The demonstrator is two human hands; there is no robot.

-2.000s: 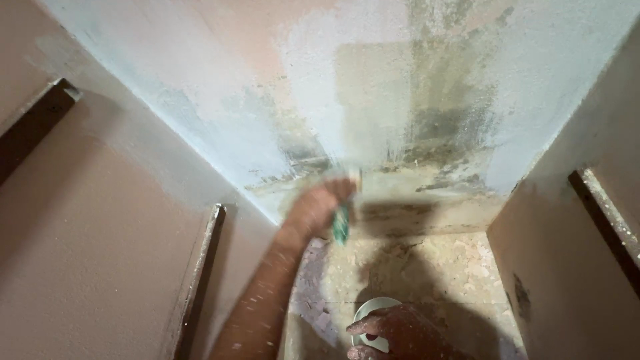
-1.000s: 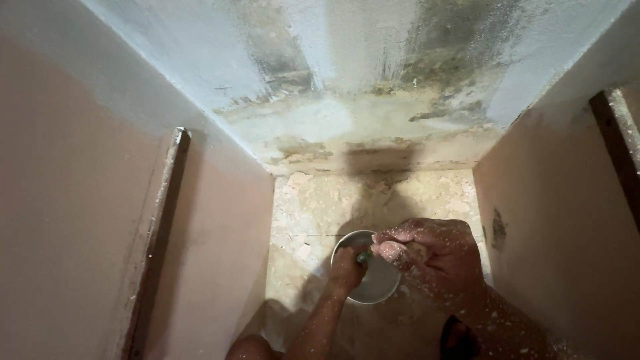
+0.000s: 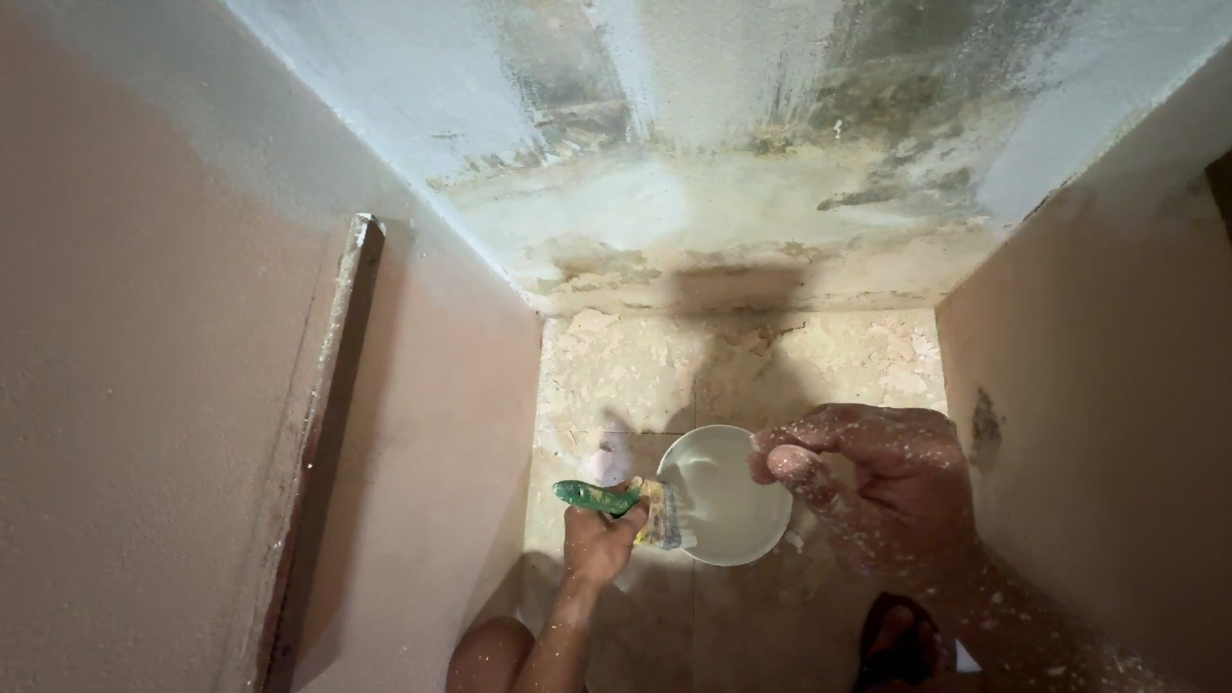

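My left hand is closed around the green handle of a paintbrush, low in the middle of the view. The brush's bristles are coated and sit at the left rim of a round white container, which holds a pale liquid. My right hand, speckled with white, is raised at the container's right side. Its fingers are curled, thumb and fingertips close together and overlapping the rim in the view. Whether they grip anything is hidden. Ahead stands a wall with pale paint and dark, peeling patches.
Pinkish side walls enclose the spot. A narrow ledge juts from the left wall; a dark edge shows at far right. The tiled floor bears flaking residue. A sandaled foot and a knee are at the bottom.
My left hand has come down from the wall to the container, and the brush has since moved from inside it to its left rim. The view has shifted.
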